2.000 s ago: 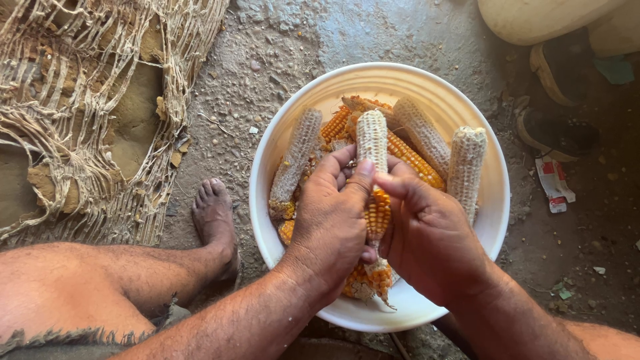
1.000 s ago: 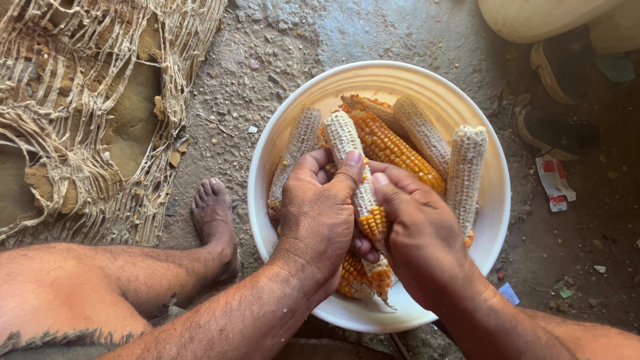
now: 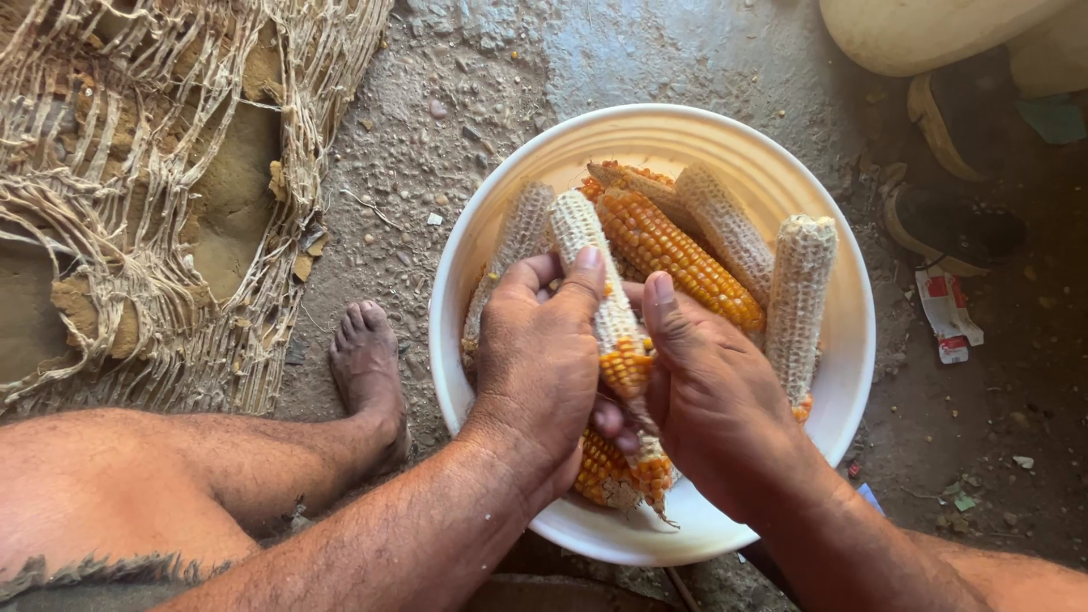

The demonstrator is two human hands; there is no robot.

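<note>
A mostly stripped corn cob point(image 3: 588, 246), pale at the top with orange kernels near its lower end, slants over a white plastic tub point(image 3: 860, 382). My left hand point(image 3: 544, 357) is closed around it, thumb on top. At its right side is my right hand point(image 3: 718, 374), thumb raised and fingers partly hidden behind the cob; whether they grip it is unclear. Inside the tub lie an ear of orange corn point(image 3: 680, 259), bare cobs at the left point(image 3: 520, 234) and back right point(image 3: 727, 225), and a bare cob point(image 3: 799, 297) leaning upright at the right.
Frayed fibre matting point(image 3: 289, 170) covers the ground at the left, beside my bare foot point(image 3: 365, 357). To the right are worn footwear point(image 3: 943, 229) and a torn red and white wrapper point(image 3: 948, 314). A pale container point(image 3: 918, 30) stands at the upper right.
The held cob has tilted, its top going left, and fewer orange kernels show on it. My right hand has moved right, uncovering more of the orange ear behind.
</note>
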